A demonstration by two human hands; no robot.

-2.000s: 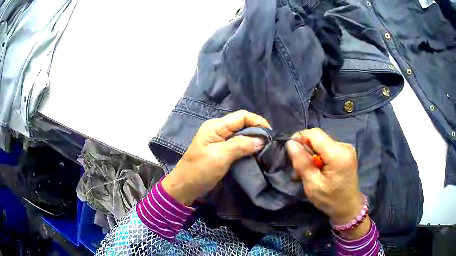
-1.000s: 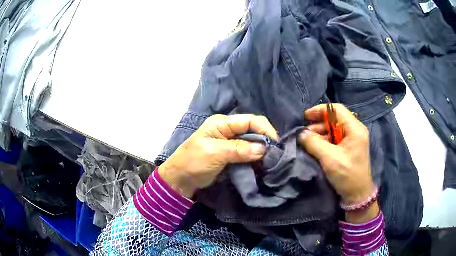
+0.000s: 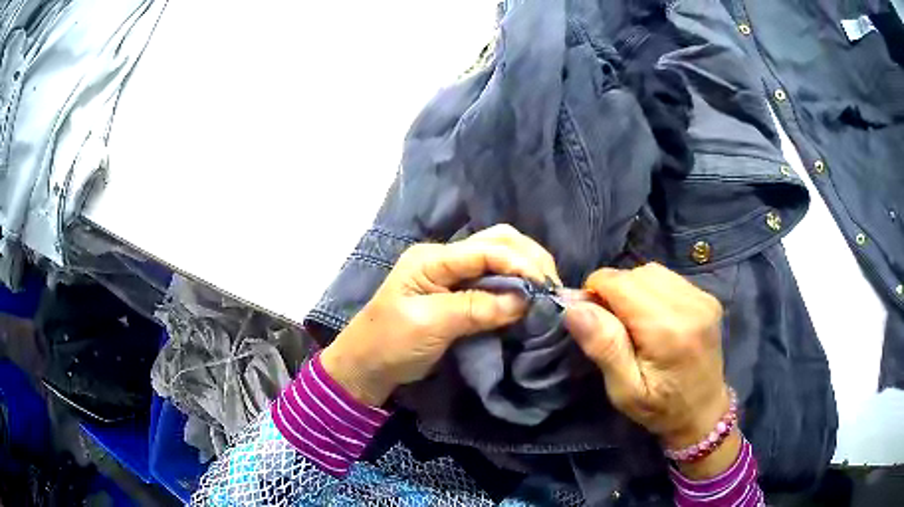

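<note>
A dark grey jacket point(image 3: 535, 158) lies in front of me, its near part bunched up. My left hand point(image 3: 426, 302) pinches a folded seam point(image 3: 530, 287) of its cloth between thumb and fingertips. My right hand point(image 3: 649, 342) is closed, its fingertips touching the same fold from the right. The orange thread snips are almost wholly hidden in my right hand; only a trace of orange shows at the fingers. Crumpled grey cloth hangs below my fingertips. A band with gold buttons point(image 3: 701, 252) lies right of my hands.
Another dark garment with a row of gold buttons point(image 3: 819, 166) lies at the far right. Pale garments point(image 3: 59, 129) are piled at the left end of the white table point(image 3: 258, 139). Below the table's left edge are crumpled grey cloth point(image 3: 223, 356) and a blue crate point(image 3: 170, 446).
My right hand first moved off the fold, showing the orange snips, and has now come back to it with its fingers closed. My left hand keeps its pinch.
</note>
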